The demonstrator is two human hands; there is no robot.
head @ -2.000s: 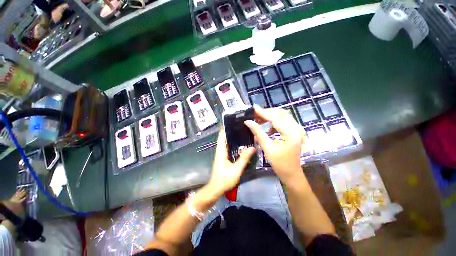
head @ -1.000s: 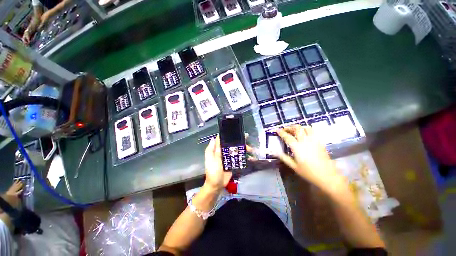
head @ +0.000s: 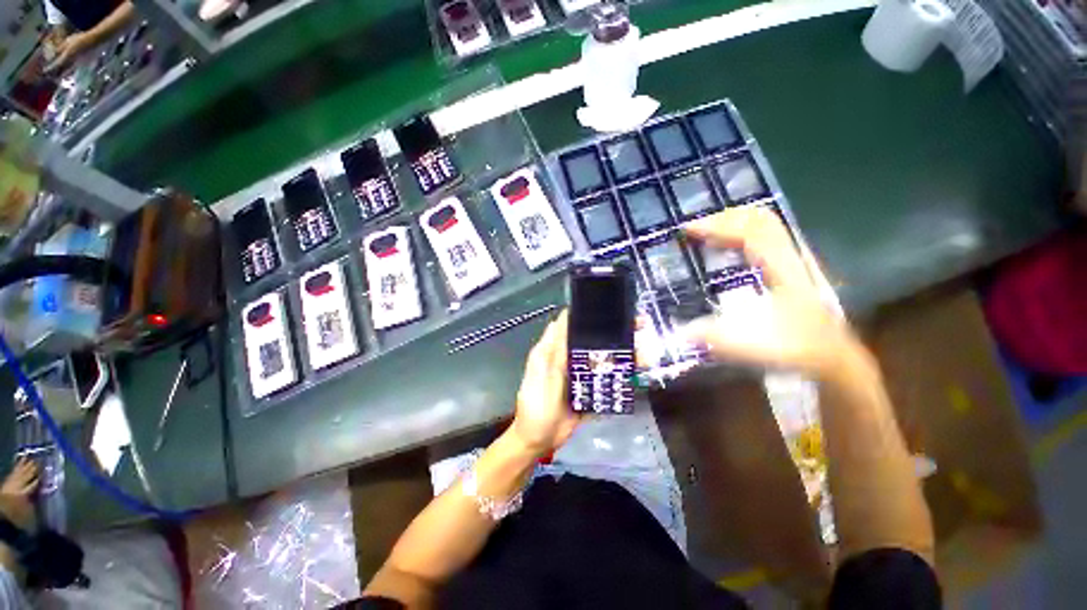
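My left hand (head: 550, 379) holds a keypad phone (head: 602, 340) upright, screen and keys facing up, in front of the trays. My right hand (head: 781, 298) is blurred over the lower part of the lens tray (head: 765, 138), fingers apart; whether a lens or film is at its fingertips I cannot tell. Black-bordered display lenses (head: 645, 207) fill the visible pockets. The phone tray (head: 505, 118) on the left has a back row of dark phones (head: 371, 176) face up and a front row of white-backed phones (head: 392, 278) face down.
A thin metallic stick (head: 503, 328) lies before the phone tray. A pump bottle (head: 612, 60) stands on a white wipe behind the lens tray. A brown box (head: 167, 273) with a red light and a blue air line (head: 60, 431) are left. A white roll (head: 908, 32) is back right.
The phone was tilted under both hands, then turned up in my left hand. My right hand moved off it to the lens tray, and has since shifted up over the tray. The view has shifted slightly.
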